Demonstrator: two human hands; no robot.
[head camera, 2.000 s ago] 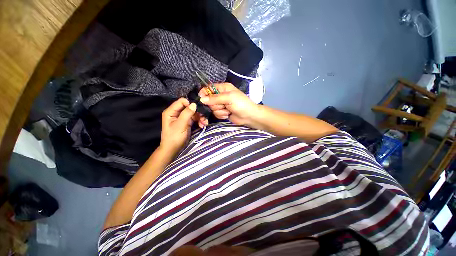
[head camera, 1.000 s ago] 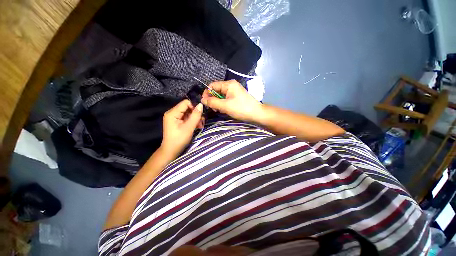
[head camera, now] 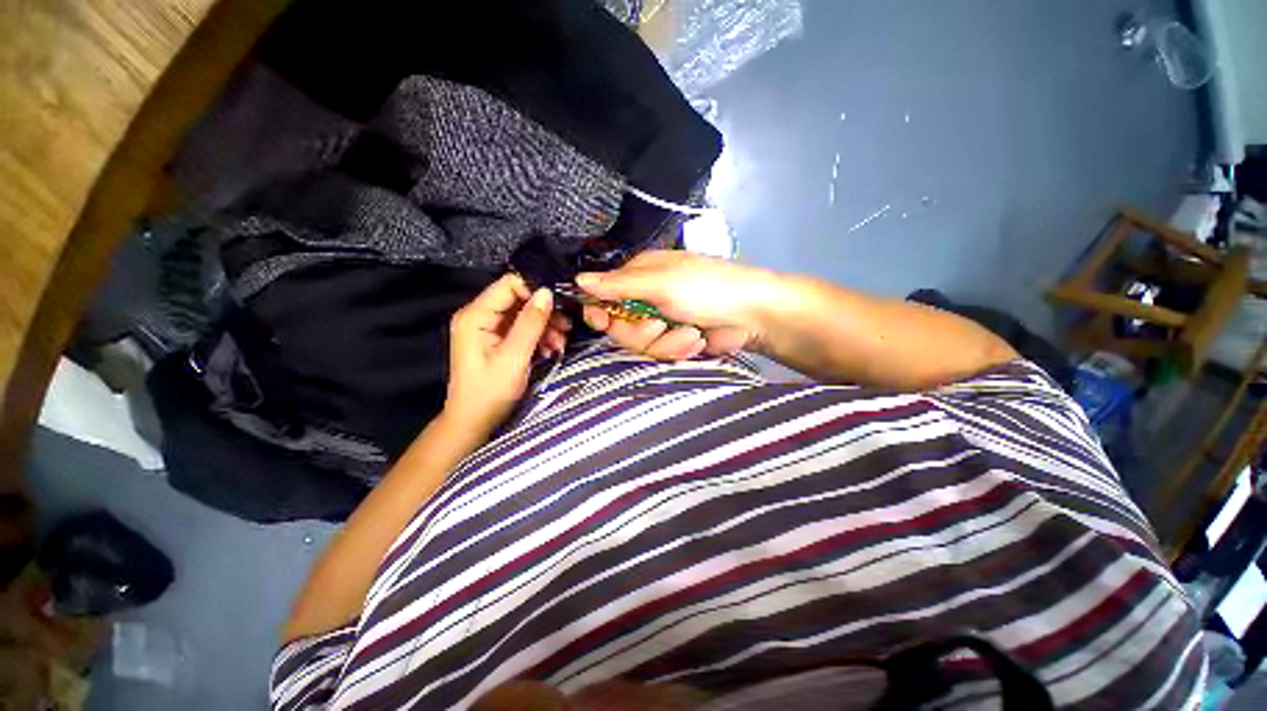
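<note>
A large black garment (head camera: 375,320) with grey marled parts (head camera: 486,153) lies in front of me and on my lap. My left hand (head camera: 498,340) pinches a black edge of it between thumb and fingertips. My right hand (head camera: 681,308) holds a thin tool with a green and yellow handle (head camera: 628,308). The tool points left, its tip at the black cloth beside my left fingertips. The exact contact of the tip is hidden by fingers and dark cloth.
A round-edged wooden table (head camera: 84,125) is at the upper left. Clear plastic (head camera: 730,42) lies on the floor at the top. A wooden chair frame (head camera: 1146,299) stands at the right. A black bag (head camera: 104,563) and white paper (head camera: 97,414) are at the lower left.
My right hand has turned, and the tool has swung from pointing up and left above the fingers to lying nearly level at the cloth. My left hand keeps its pinch in nearly the same place.
</note>
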